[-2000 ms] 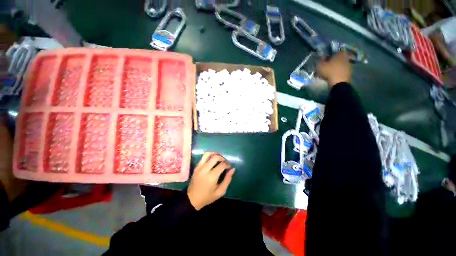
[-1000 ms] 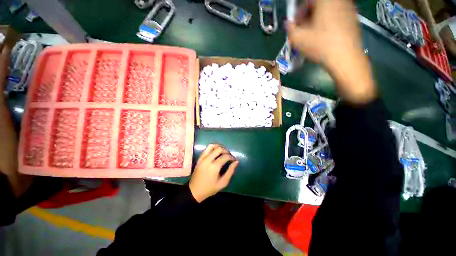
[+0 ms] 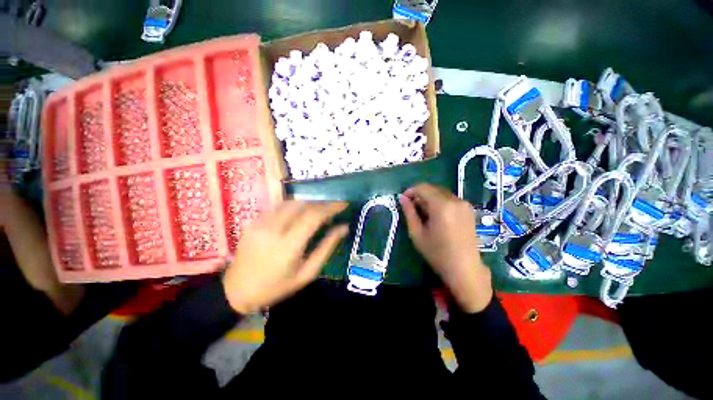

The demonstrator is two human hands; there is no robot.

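A grey-white loop piece (image 3: 376, 244) with a blue band at its near end lies on the green surface in front of me. My right hand (image 3: 438, 234) is at its rounded far end, thumb and finger closed on or right at the loop's edge. My left hand (image 3: 283, 254) is left of the loop, slightly blurred, fingers apart, holding nothing visible. The open cardboard box (image 3: 435, 117) heaped with white collars (image 3: 352, 109) stands beyond the loop. The pink compartment tray (image 3: 156, 166) with small clear rings is to the left, partly behind my left hand.
A tangled pile of loops (image 3: 582, 251) lies right of my right hand. A single white collar (image 3: 461, 126) lies right of the box. Single loops lie beyond the tray and box. Another person's arm (image 3: 35, 250) is at the left edge.
My right hand has come back from the far side to the near edge, at a loop now in front of me. My left hand has moved left and opened. More loops show at right.
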